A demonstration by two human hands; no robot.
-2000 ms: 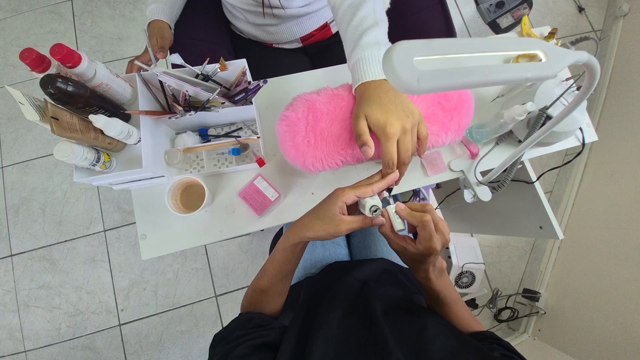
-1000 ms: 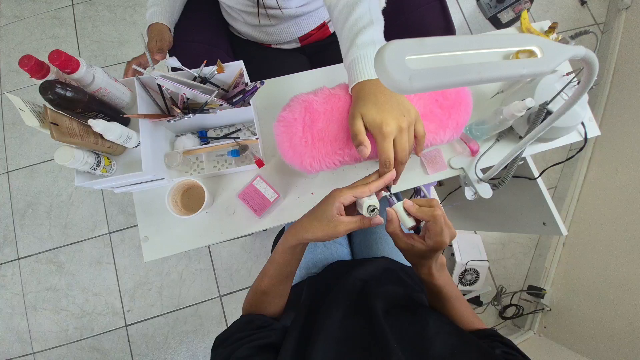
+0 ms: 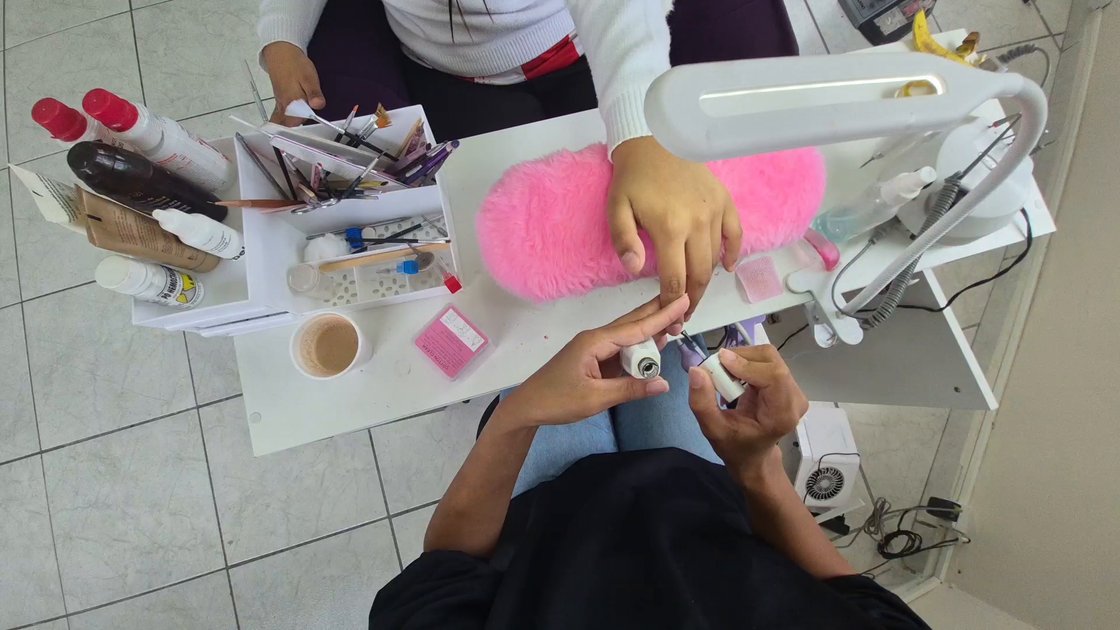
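Observation:
My left hand (image 3: 591, 367) holds an open white nail polish bottle (image 3: 641, 360), its neck toward me, and its fingertips touch a finger of another person's hand (image 3: 674, 206). That hand rests palm down over a pink fluffy hand rest (image 3: 551, 227). In my right hand (image 3: 754, 398) is the white brush cap (image 3: 723, 376) of the bottle, pinched between thumb and fingers. The thin brush (image 3: 691, 339) points up and left, close to the other person's fingertips. Whether its bristles touch a nail cannot be told.
A white lamp (image 3: 787, 101) arches over the table's right side. At left stand a white organizer (image 3: 350, 210) with brushes and tools, several bottles (image 3: 166, 144) and a cup of brown liquid (image 3: 329, 346). A pink box (image 3: 451, 342) lies near the table edge; a clear bottle (image 3: 875, 206) is at right.
Two seconds ago the brush cap was beside the bottle's mouth; my right hand has moved it a little to the right, and the brush now shows near the other person's fingers.

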